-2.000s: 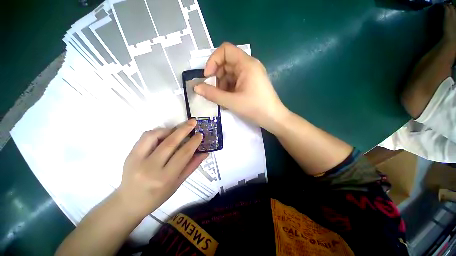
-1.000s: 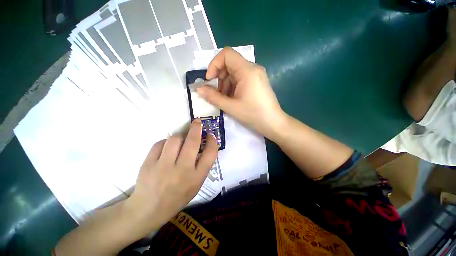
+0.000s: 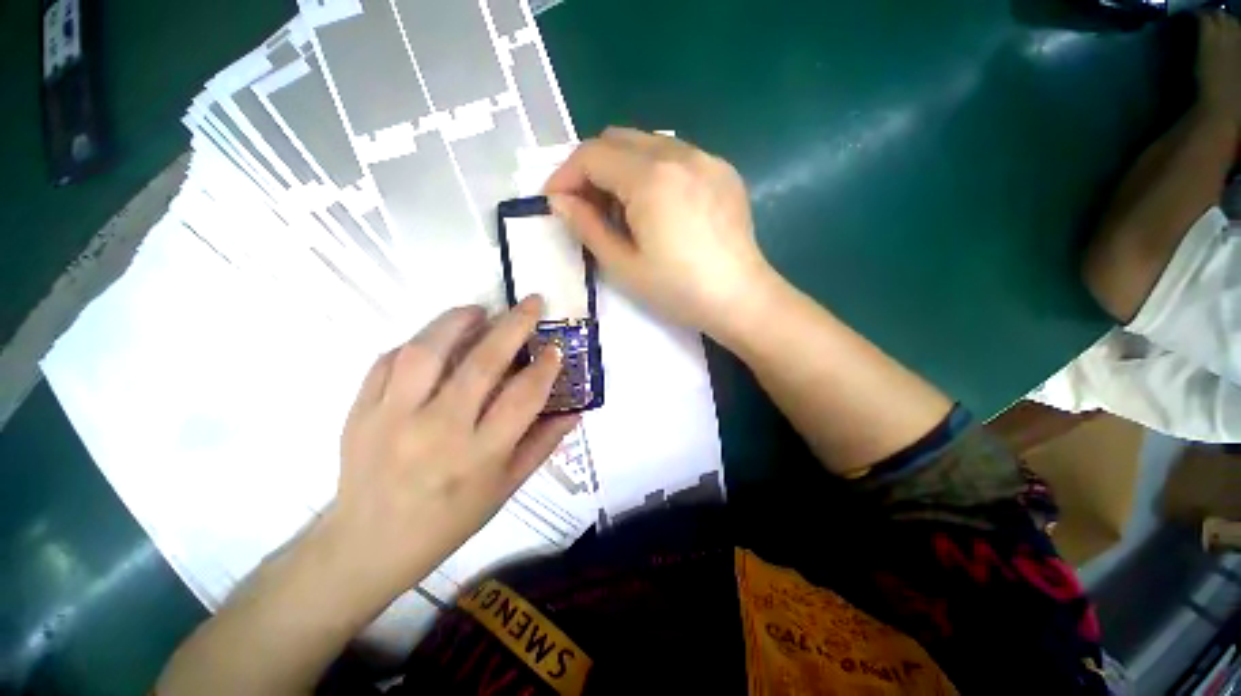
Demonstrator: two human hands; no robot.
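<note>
A black handset [image 3: 595, 356] lies upright in view on the white sheets, its patterned circuit board at the lower end. A pale rectangular sticker [image 3: 547, 261] covers its upper part and lies flat; the round disc is not visible. My left hand [image 3: 442, 408] rests with its fingertips on the circuit board and the sticker's lower edge. My right hand [image 3: 653, 218] has thumb and forefinger together at the handset's top right corner; whether they pinch the sticker's edge is hidden.
A fan of sheets [image 3: 177, 354] with grey blocks [image 3: 422, 177] lies under the handset. Another dark handset [image 3: 71, 95] is at the far left on the green bench [image 3: 871, 177]. A person's arm [image 3: 1157, 231] is at right, above an open cardboard box [image 3: 1089, 476].
The sticker's raised upper edge now lies flat over the disc area. My right fingertips have moved up to the handset's top corner. My left fingers have shifted onto the sticker's lower edge.
</note>
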